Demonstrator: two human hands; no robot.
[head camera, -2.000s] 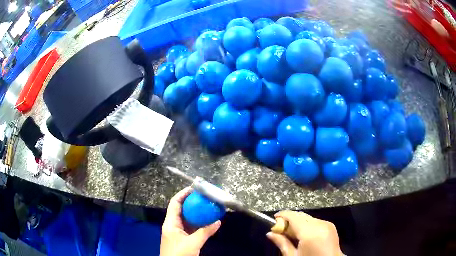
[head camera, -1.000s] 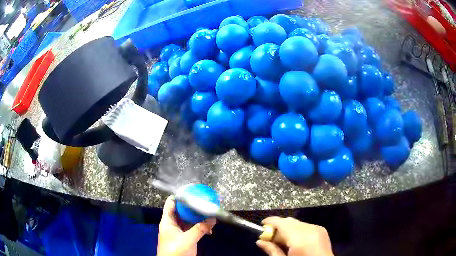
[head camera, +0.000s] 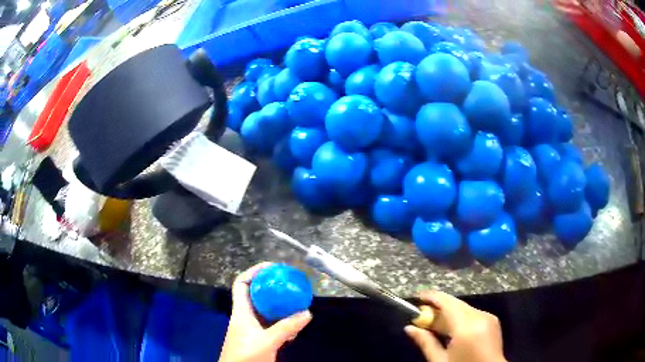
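A glossy blue ball (head camera: 281, 291) is in my left hand (head camera: 254, 332), at the lower middle, just off the bench's front edge. My right hand (head camera: 463, 329) grips the pale wooden handle of a wax knife (head camera: 346, 274). Its long silvery blade points up and left, above and to the right of the held ball. The blade and ball look apart. A large pile of blue balls (head camera: 438, 127) lies on the speckled grey bench top behind my hands.
A black drum-shaped fan (head camera: 138, 120) with a white ridged flap (head camera: 211, 173) stands left of the pile. A blue tray (head camera: 269, 32) lies behind. Red trays lie far left (head camera: 60, 106) and upper right (head camera: 608, 35). Blue bins (head camera: 113, 322) are below the bench at left.
The knife has lifted off the ball and moved right with my right hand. The ball's surface now faces up uncovered in my left hand. The whole view has shifted slightly.
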